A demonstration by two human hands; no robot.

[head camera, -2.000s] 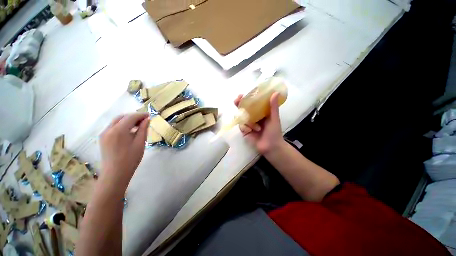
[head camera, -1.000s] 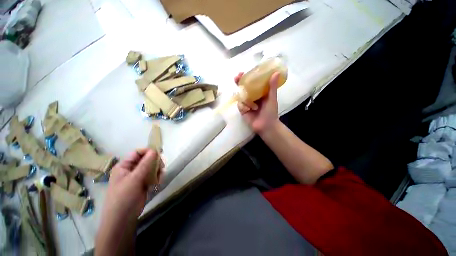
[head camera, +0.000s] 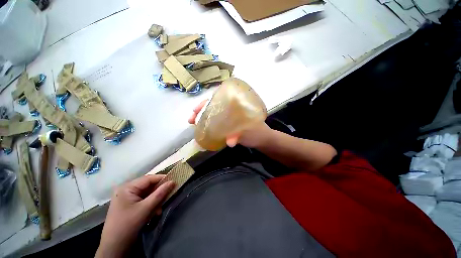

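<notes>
My left hand (head camera: 134, 204) pinches a short tan strap tab (head camera: 180, 174) between thumb and fingers, low beside the bench edge. My right hand (head camera: 247, 136) holds the translucent amber glue bottle (head camera: 232, 111) above the bench edge, just up and right of the tab. The bottle tilts down to the left, and its pale nozzle (head camera: 174, 157) points toward the tab; I cannot tell if they touch. A pile of tan tabs with blue-wrapped ends (head camera: 182, 72) lies beyond the bottle.
More tabs (head camera: 103, 118) lie at left, with a hammer (head camera: 44, 186) among them. A small tan block (head camera: 155, 30) lies beyond the pile. Brown panels (head camera: 268, 7) on white sheets are at the far side. A crumpled white scrap (head camera: 283, 47) lies at centre right. White bundles (head camera: 437, 166) are stacked at right.
My left hand has taken a tab from the pile area and brought it down to the bench edge. The bottle has moved down and left toward the tab. The camera view has shifted.
</notes>
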